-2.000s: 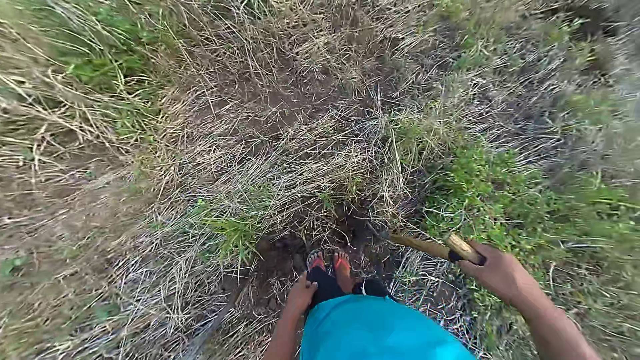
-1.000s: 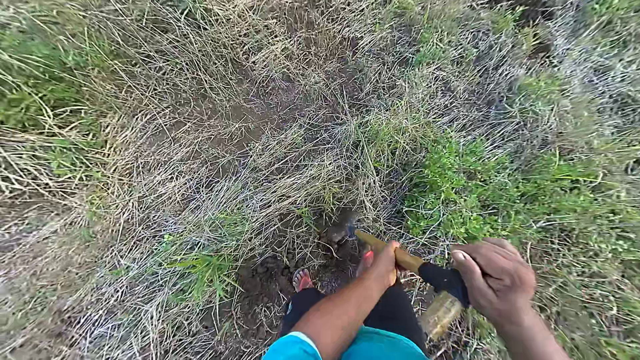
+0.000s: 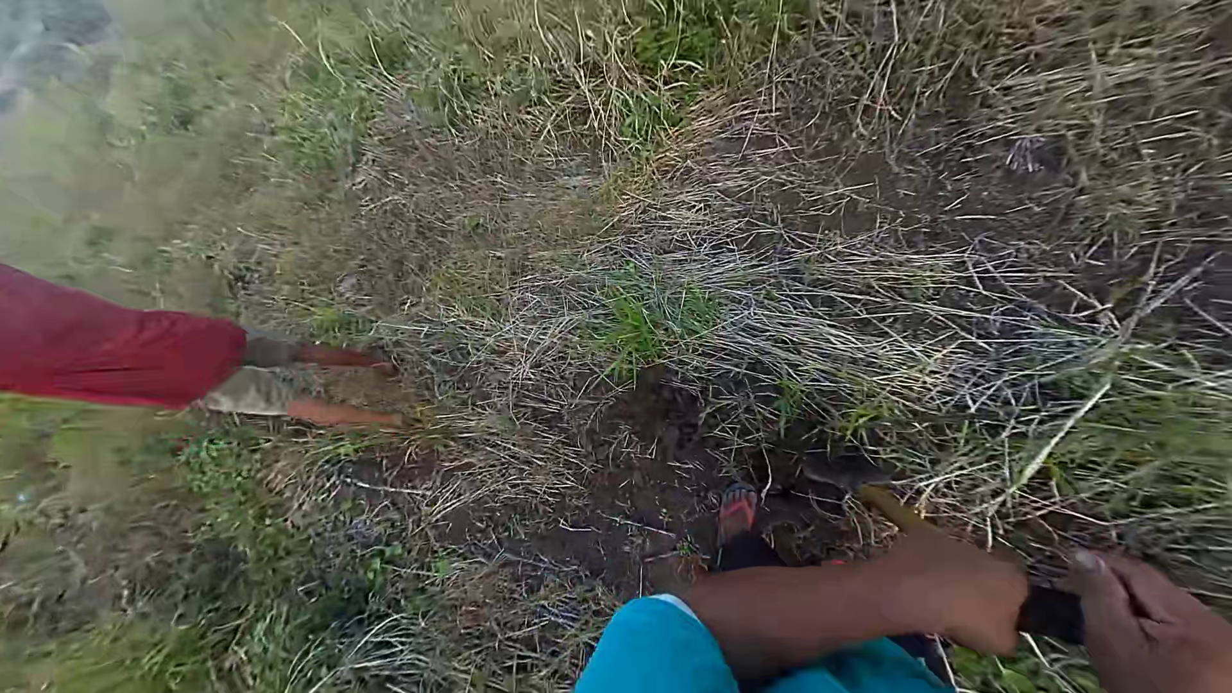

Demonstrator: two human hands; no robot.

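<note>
A tool with a wooden handle (image 3: 891, 508) and a dark, muddy metal head (image 3: 847, 470) lies low over the soil right of my foot. My left hand (image 3: 967, 589) crosses in front of my body and is closed around the handle. Farther back along it, at the lower right, my right hand (image 3: 1155, 616) is at the black section (image 3: 1051, 612), its fingers curled round the end. Part of the handle is hidden by my hands. The exact kind of tool cannot be told.
A person in a red top (image 3: 115, 346) with bare lower legs stands at the left. My sandalled foot (image 3: 737, 510) is on dark soil (image 3: 597, 529). Dry straw (image 3: 828, 327), a green tuft (image 3: 640, 322) and long pale stalks (image 3: 1068, 428) lie around.
My left hand, off the tool two seconds ago, came onto the handle by one second ago and remains there. The view has swung left, bringing the other person into sight.
</note>
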